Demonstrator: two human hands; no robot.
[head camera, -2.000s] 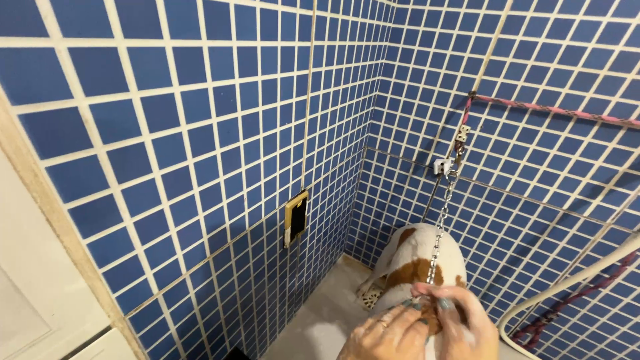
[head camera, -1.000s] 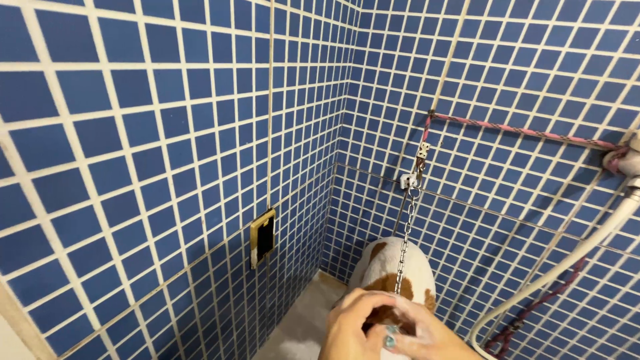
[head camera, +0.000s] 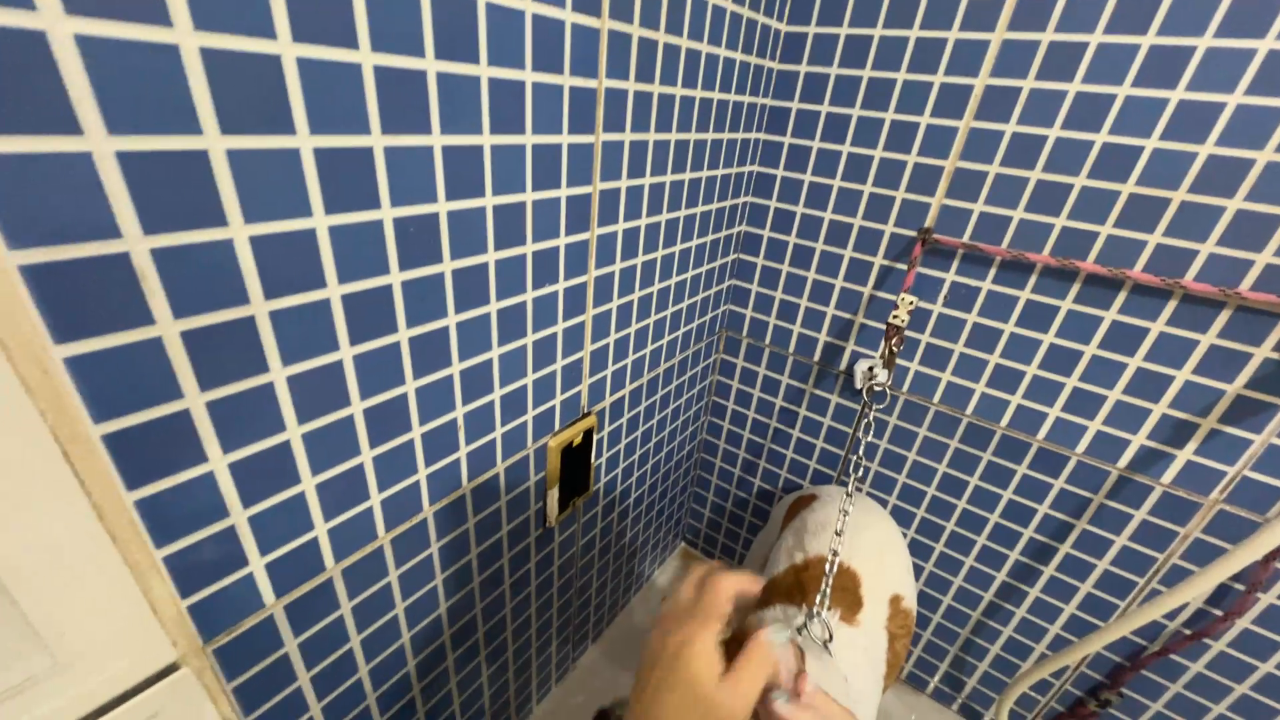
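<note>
A white dog with brown patches (head camera: 860, 560) stands low in the tiled corner, seen from above; its head is not clear. A metal chain (head camera: 846, 515) runs from a clip on a pink braided rope (head camera: 1090, 268) down to a ring (head camera: 818, 630) at the dog's neck or upper back. My left hand (head camera: 700, 645), blurred, rests at the dog's fur left of the ring, fingers bent. My right hand (head camera: 805, 700) is mostly cut off by the lower edge, close beside the left one. What the fingers hold between them cannot be made out.
Blue tiled walls (head camera: 380, 300) meet in a corner. A wall opening with a yellowish frame (head camera: 571, 470) is at the left wall. A pale hose (head camera: 1140, 625) curves at the lower right, with a dark reddish rope (head camera: 1190, 640) behind it. A white panel (head camera: 70, 560) stands at the left edge.
My hands were together near the chain's lower end; they now sit lower and left of it, and the ring shows. The view has shifted.
</note>
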